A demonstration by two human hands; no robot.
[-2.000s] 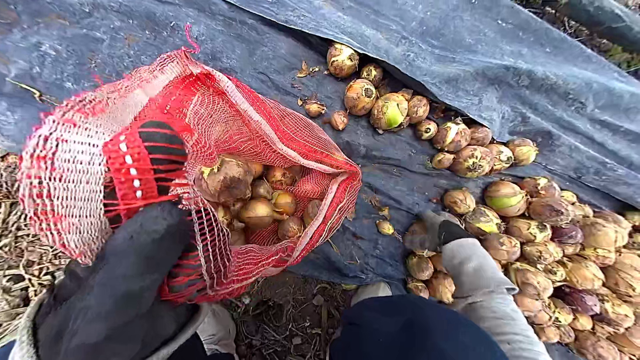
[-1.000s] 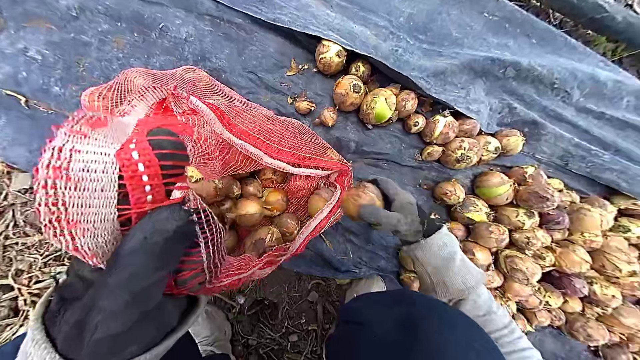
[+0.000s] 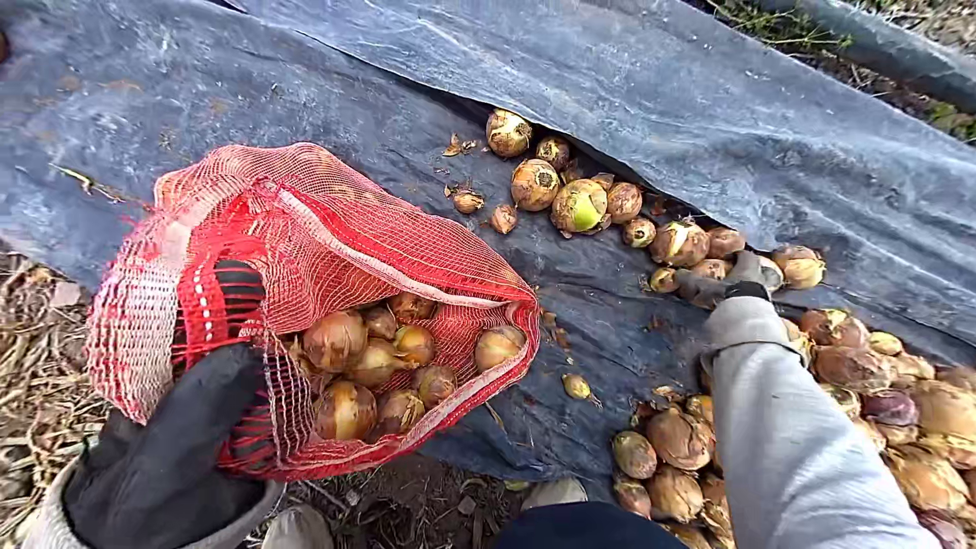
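My left hand (image 3: 183, 442), in a dark glove, grips the rim of a red mesh sack (image 3: 328, 198) at the left, its fingers behind the netting. The sack's mouth gapes toward the right, with several onions (image 3: 335, 341) inside. My right hand (image 3: 717, 286), in a grey glove with a black wristband, reaches out among the row of onions (image 3: 679, 244) along the fold of the dark plastic sheet. Its fingers touch onions there; whether they grip one cannot be told.
A large heap of onions (image 3: 854, 366) lies at the lower right, partly behind my right sleeve. A small onion (image 3: 577, 386) lies between sack and heap on the plastic sheet (image 3: 610, 305). Dry straw (image 3: 38, 343) covers the ground at the left. My shoes show at the bottom edge.
My right hand was at the heap, then at the sack's mouth with an onion; now it is at the row by the fold. An onion now rests just inside the sack's mouth.
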